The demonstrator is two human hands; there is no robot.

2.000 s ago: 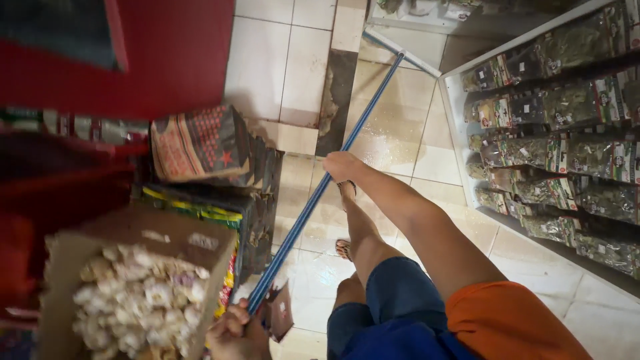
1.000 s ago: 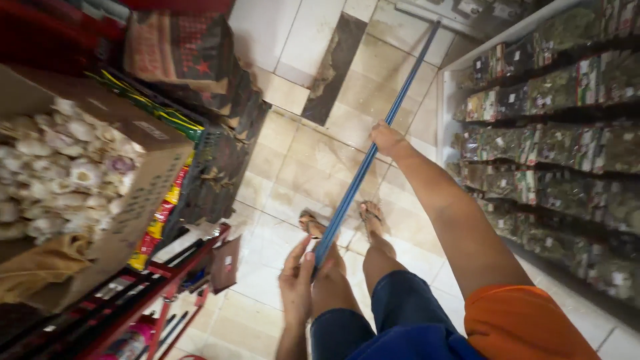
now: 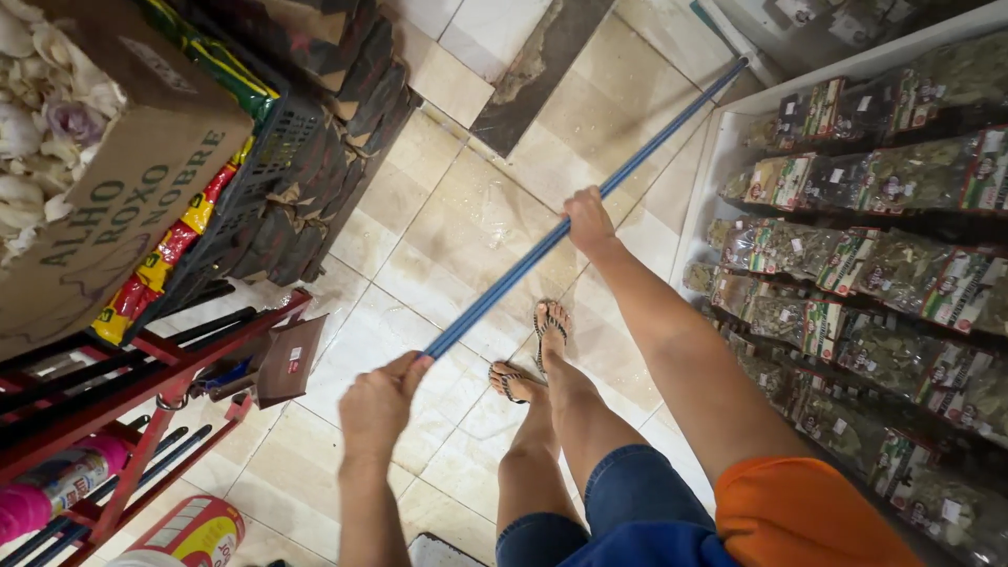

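Note:
A long blue pole (image 3: pixel 504 291) runs diagonally over the tiled floor, its far end joined to a pale squeegee-like head (image 3: pixel 736 39) at the foot of the white shelving. My left hand (image 3: pixel 382 402) is closed round the near end of the pole. Farther up, about mid-pole, my right hand (image 3: pixel 589 219) grips it too. Wet-looking marks and droplets show on the beige and white tiles (image 3: pixel 480 213) beneath. My feet in patterned flip-flops (image 3: pixel 516 382) stand below the pole. The palm side of both hands is hidden.
At left are a cardboard box (image 3: pixel 150 150) of garlic, a black plastic crate (image 3: pixel 272 142), stacked dark paper sacks (image 3: pixel 315 181) and a red metal rack (image 3: pixel 157 378). White shelving (image 3: pixel 701 189) with bagged dried herbs (image 3: pixel 906 252) lines the right. A dark floor strip (image 3: pixel 543 71) interrupts the tiles.
Both hands have stayed on the pole. Compared with two seconds ago, my feet stand together farther out from the shorts, and the view has shifted, showing the red rack.

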